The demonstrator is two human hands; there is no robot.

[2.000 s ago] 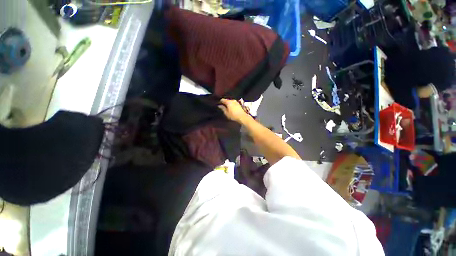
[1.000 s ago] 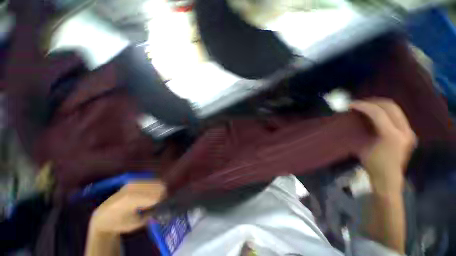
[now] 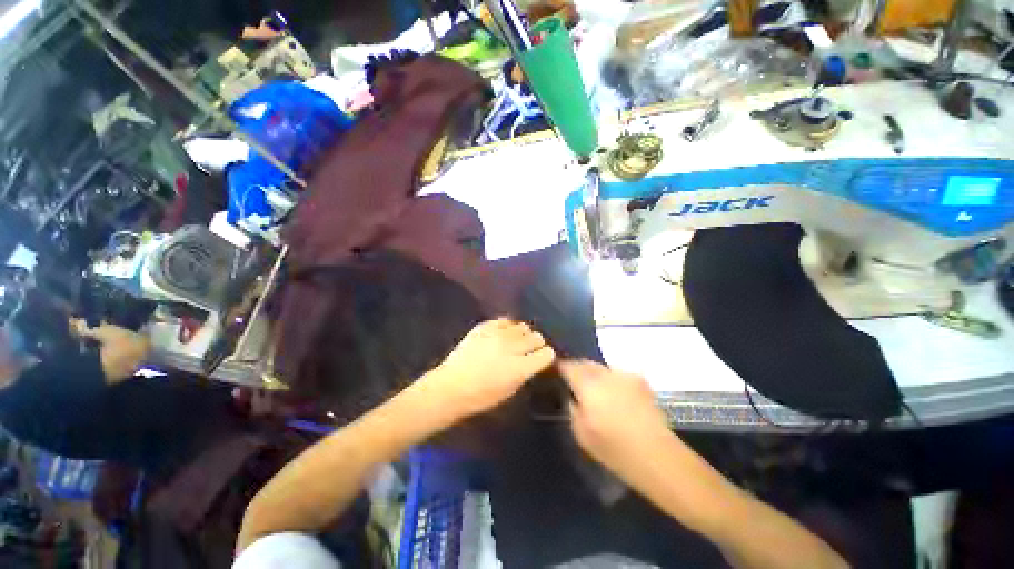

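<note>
My left hand [image 3: 500,353] and my right hand [image 3: 606,402] meet at the table's front edge, left of the machine. Both are shut on black fabric [image 3: 556,300], which hangs down over my lap. Maroon garment panels [image 3: 361,183] lie in folds from the table's back left towards my hands, with a dark panel [image 3: 389,317] over them. A stack of curved black pieces [image 3: 767,311] lies under the arm of the white and blue sewing machine [image 3: 867,200]. The presser foot area is bright with glare. My fingertips are partly hidden by the hands.
A green cone [image 3: 559,89] stands behind the machine head. Pale green snips [image 3: 958,319] lie at the right. A blue plastic basket [image 3: 434,517] is below the table. Another person's hand [image 3: 120,350] and station are at the left. A blue bag [image 3: 291,128] is behind.
The view has swung back to the machine. My hands, wide apart on the maroon cloth a second ago, are now close together on black fabric near the table edge.
</note>
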